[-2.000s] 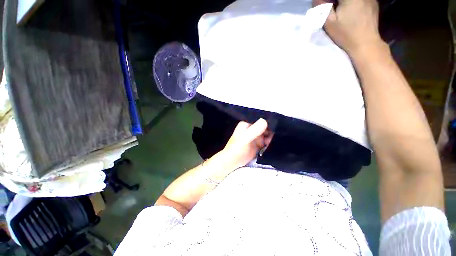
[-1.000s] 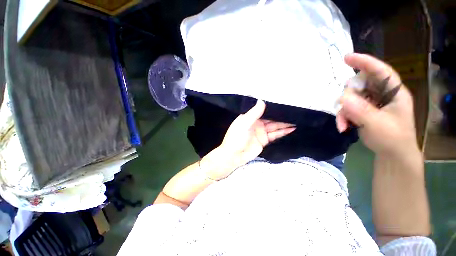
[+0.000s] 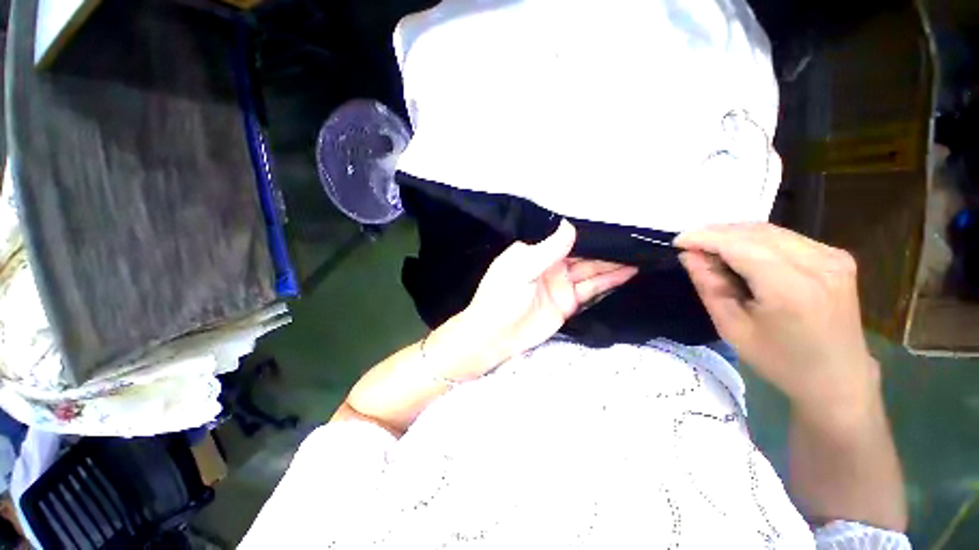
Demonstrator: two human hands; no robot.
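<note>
The black garment fabric (image 3: 462, 242) lies across the lap, below the large bright white lining (image 3: 580, 118). My left hand (image 3: 526, 295) holds the folded black edge, thumb on top and fingers beneath. My right hand (image 3: 778, 295) pinches at the seam edge to its right, fingertips together where white meets black. A thin bright line, perhaps the needle (image 3: 653, 239), shows at the seam just left of my right fingertips. A dark object shows partly in my right palm; I cannot tell what it is. No thread can be made out.
Grey cloth (image 3: 150, 183) lies stacked on a blue-edged stand (image 3: 268, 204) at left, with patterned white cloth (image 3: 140, 376) beneath. A round clear purplish object (image 3: 360, 161) stands beyond the lap. A black slatted chair (image 3: 107, 483) is at lower left. A cardboard box (image 3: 875, 204) is at right.
My right hand came down from the raised far end of the lining, then moved left and closed at the seam. The lining has settled lower. My left hand now holds the folded edge.
</note>
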